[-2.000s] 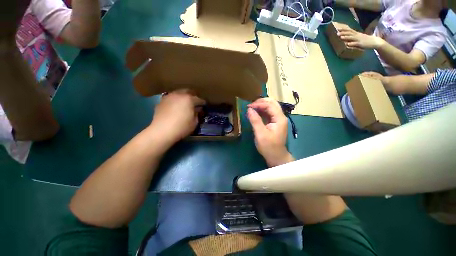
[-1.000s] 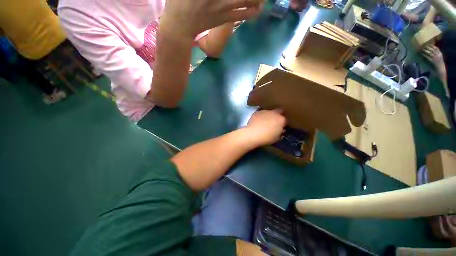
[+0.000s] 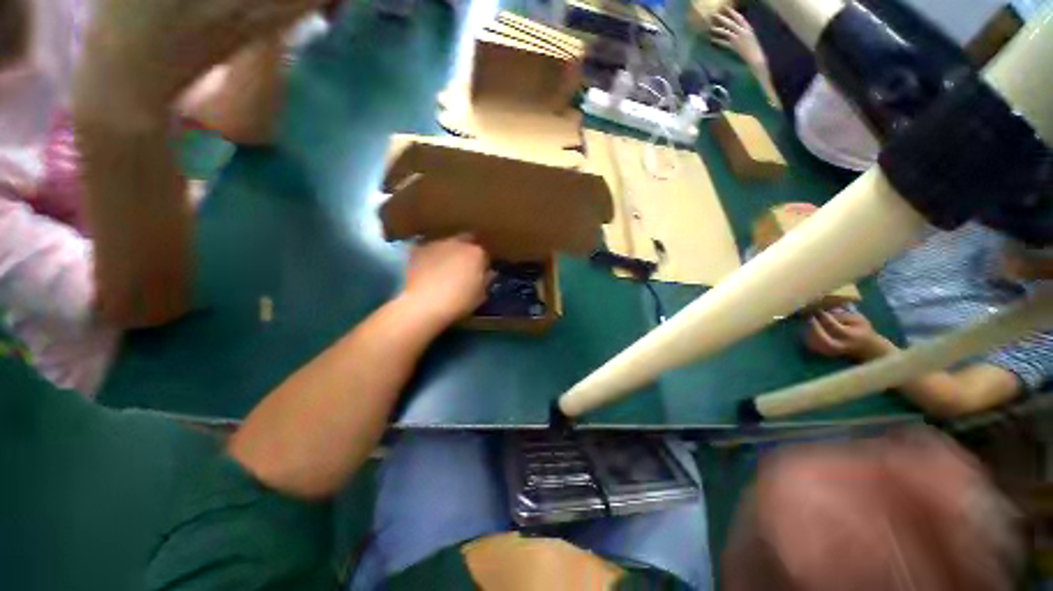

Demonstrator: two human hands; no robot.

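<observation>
An open brown mailer box (image 3: 540, 323) stands on the green table in front of me, its lid (image 3: 497, 199) raised at the back. Black coiled cable and dark parts (image 3: 515, 291) lie inside it. My left hand (image 3: 448, 277) is at the box's left part, below the lid, with its fingers bent and their tips partly hidden; I cannot tell if they grip anything. A large, blurred hand shape, seemingly my right hand (image 3: 878, 520), is low at the right, away from the box; its fingers cannot be made out.
Thick cream rack tubes (image 3: 739, 294) with black joints cross the right side. A flat cardboard sheet (image 3: 693, 219), black cable (image 3: 629, 266), white power strip (image 3: 641, 113) and more cardboard boxes lie beyond. People sit left and right. A dark keypad-like tray (image 3: 600, 479) is at my lap.
The view has swung back rightward since a second ago. My left hand remains at the box. A blurred hand shape has come into view low at the right; my right hand was beside the box two seconds ago.
</observation>
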